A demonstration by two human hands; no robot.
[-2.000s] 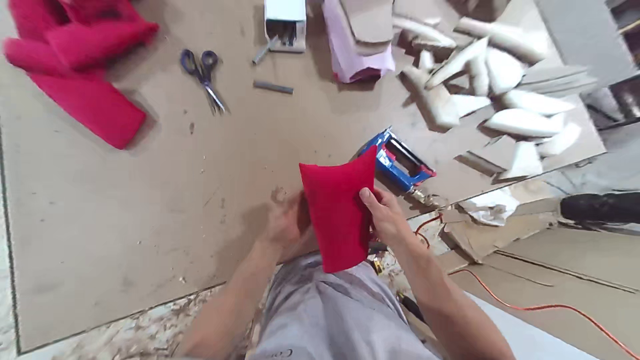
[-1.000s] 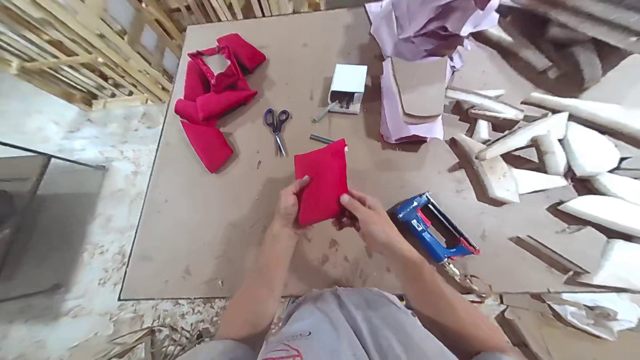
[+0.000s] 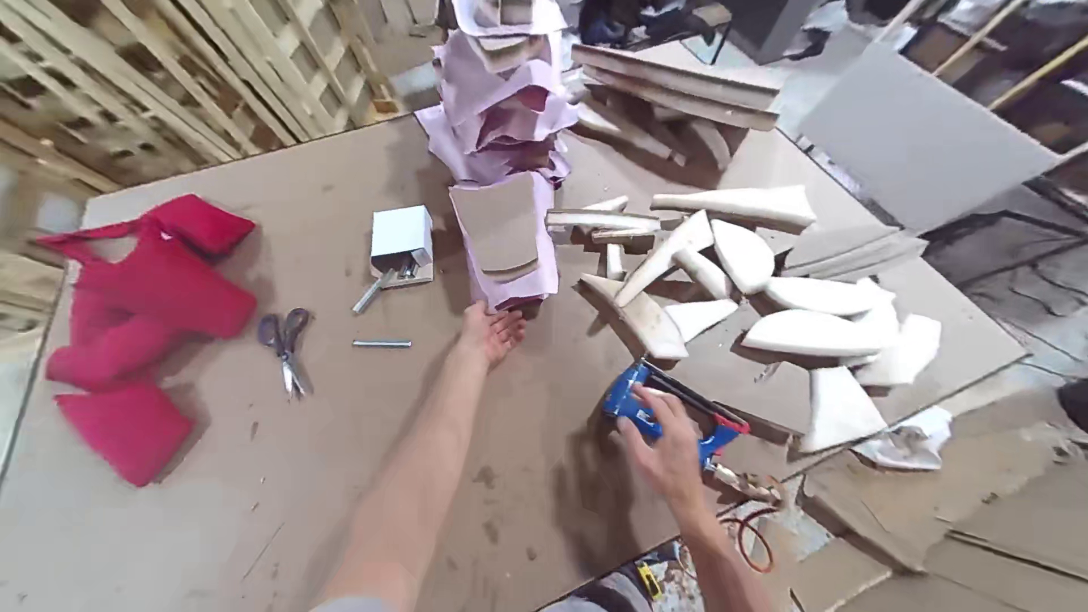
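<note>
My left hand (image 3: 493, 335) reaches palm up to the near edge of a pink fabric piece with a brown board (image 3: 500, 228) on it; whether the fingers touch the fabric cannot be told. At right, my right hand (image 3: 665, 438) is over a blue pneumatic stapler (image 3: 631, 399), fingers apart; a firm hold does not show. Red upholstered pieces (image 3: 170, 289) lie in a heap at the left. Scissors (image 3: 286, 348) rest beside them. A staple strip (image 3: 382, 343) lies near a small white box (image 3: 402, 235) with more strips at its mouth.
White foam-padded pieces (image 3: 816, 331) are piled right of the pink fabric. More pink fabric (image 3: 501, 102) is stacked behind. An orange air hose (image 3: 752, 544) hangs by the table's near edge. Wooden slatted frames (image 3: 195, 76) stand beyond the table at the back left.
The red padded piece is no longer in my hands. My left hand has moved forward to the pink fabric, and my right hand has moved to the stapler. The view has shifted.
</note>
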